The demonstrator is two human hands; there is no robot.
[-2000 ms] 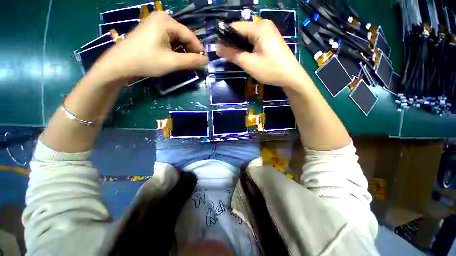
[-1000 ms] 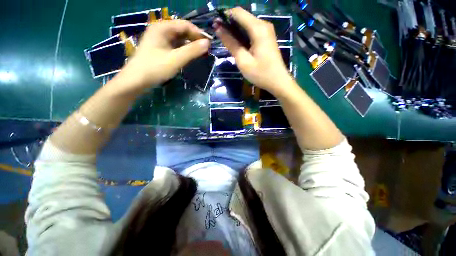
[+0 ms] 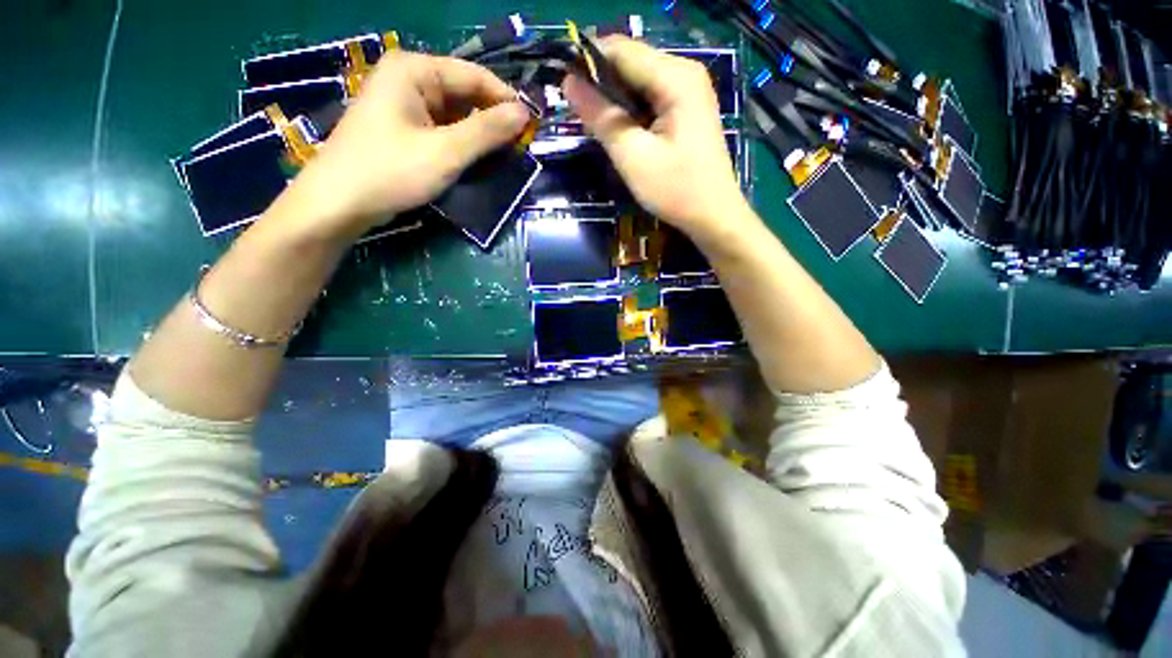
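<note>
My left hand (image 3: 431, 135) pinches the orange flex tail of a black LCD screen (image 3: 488, 198), which hangs tilted below the fingertips. My right hand (image 3: 656, 122) holds a black cable assembly (image 3: 609, 80) with a yellow bit at its top. The fingertips of both hands are close together, and a small whitish piece shows between them. Whether tail and cable are joined cannot be told. Below the hands, a clear tray (image 3: 424, 285) holds several screens (image 3: 573, 252) with orange tails.
Several loose screens (image 3: 240, 183) lie at the left. Screens with cables (image 3: 835, 208) lie right of my right hand. Dense black cable bundles (image 3: 1086, 167) with white ends lie at the far right of the green bench (image 3: 52, 244). A cardboard box (image 3: 1060, 450) stands below right.
The screen at the front row's left was taken from the tray and now hangs from my left hand. A different dark screen lay near my left hand at first. Both hands remain close together.
</note>
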